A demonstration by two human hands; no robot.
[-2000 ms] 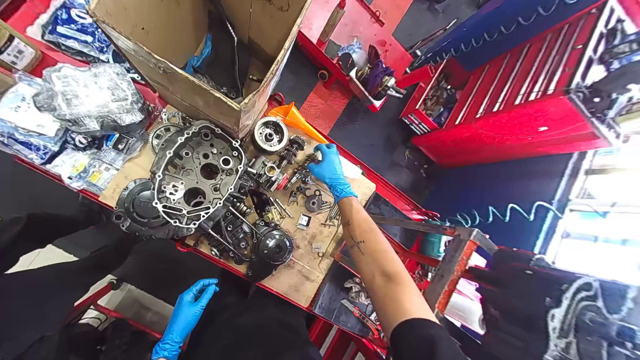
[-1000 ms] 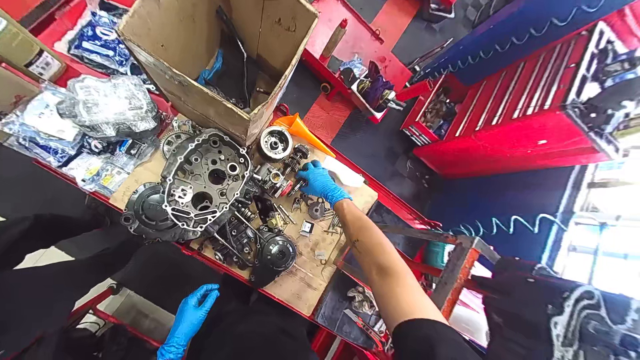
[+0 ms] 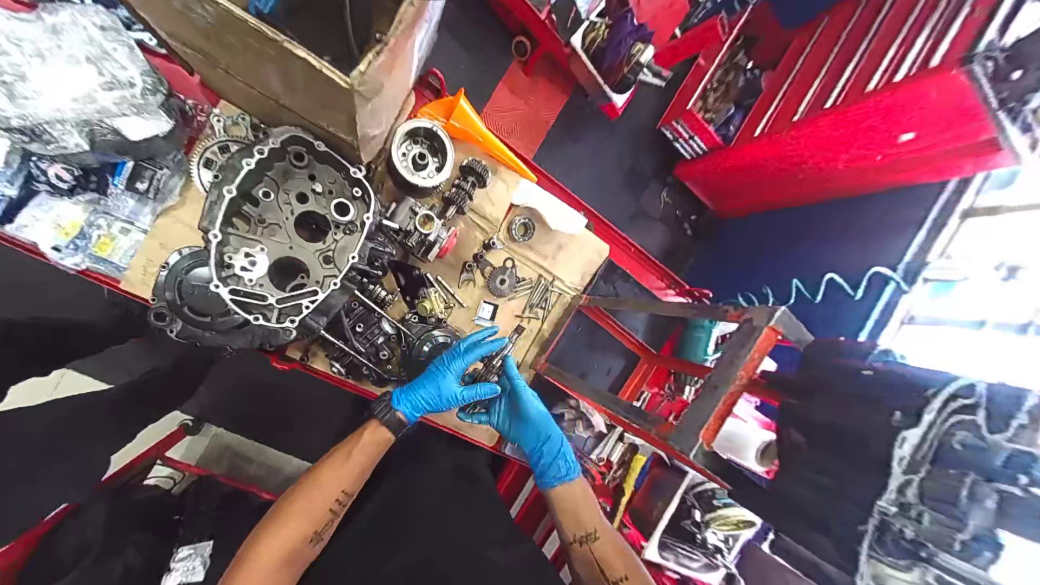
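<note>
Between my blue-gloved hands, above the near edge of the bench, is a splined transmission shaft with gears (image 3: 492, 366). My right hand (image 3: 520, 410) grips it from the right and below. On the shaft's left side my left hand (image 3: 445, 375) touches it, thumb and fingers around it; the palms hide part of it. Just left of my left hand lies a round dark cover (image 3: 428, 345). A small square part (image 3: 487, 313) and several bolts (image 3: 538, 297) lie beyond my fingers. Another gear shaft (image 3: 465, 188) rests farther back, near a bearing (image 3: 521, 229).
An engine crankcase half (image 3: 288, 231) stands left on the cardboard-covered bench. Behind it are a cardboard box (image 3: 325, 77), a round metal rotor (image 3: 422, 154) and an orange funnel (image 3: 471, 130). A red metal frame (image 3: 731, 390) is at the right. Bagged parts (image 3: 73, 81) lie far left.
My right hand has come back from among the parts to the near edge, now holding a geared shaft. My left hand has risen from below the bench to meet it.
</note>
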